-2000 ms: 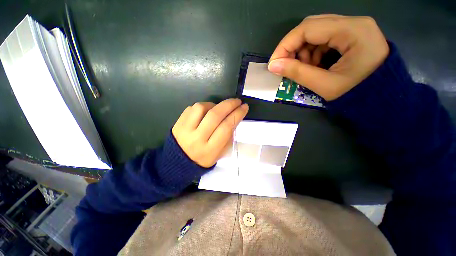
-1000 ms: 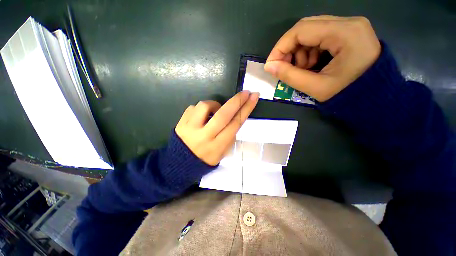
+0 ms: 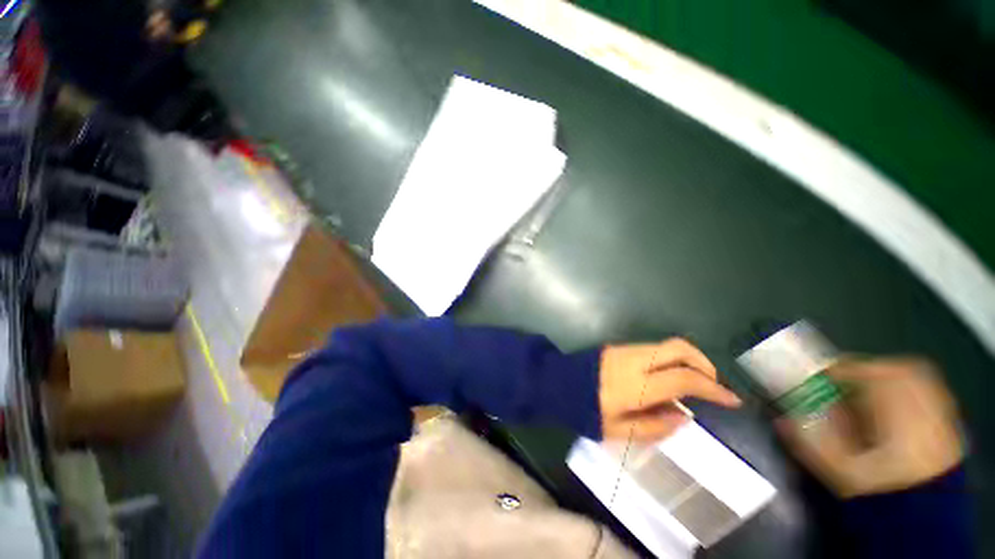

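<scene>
A black handheld unit [image 3: 763, 328] lies at the right, blurred. A pale grey-white pad [image 3: 788, 357] covers its near-left end, beside a green circuit board [image 3: 810, 397]. My right hand [image 3: 889, 426] is blurred and closed around the unit's other end, hiding it. My left hand [image 3: 663, 391] is over the upper left part of a creased white backing sheet [image 3: 733, 464] with grey rectangles; whether its fingers grip the sheet cannot be told.
A stack of white sheets [image 3: 469, 180] lies on the dark green bench, with a blurred thin metallic tool [image 3: 531, 227] beside it. A white edge strip [image 3: 764, 126] and green band [image 3: 873, 131] run beyond. Cardboard boxes [image 3: 311, 300] stand left below the bench. A blurred person [image 3: 109, 49] is at top left.
The view has swung left, showing the floor, boxes and green band. My right hand has left the pad's edge and closed around the unit's other end. My left fingers are away from the unit.
</scene>
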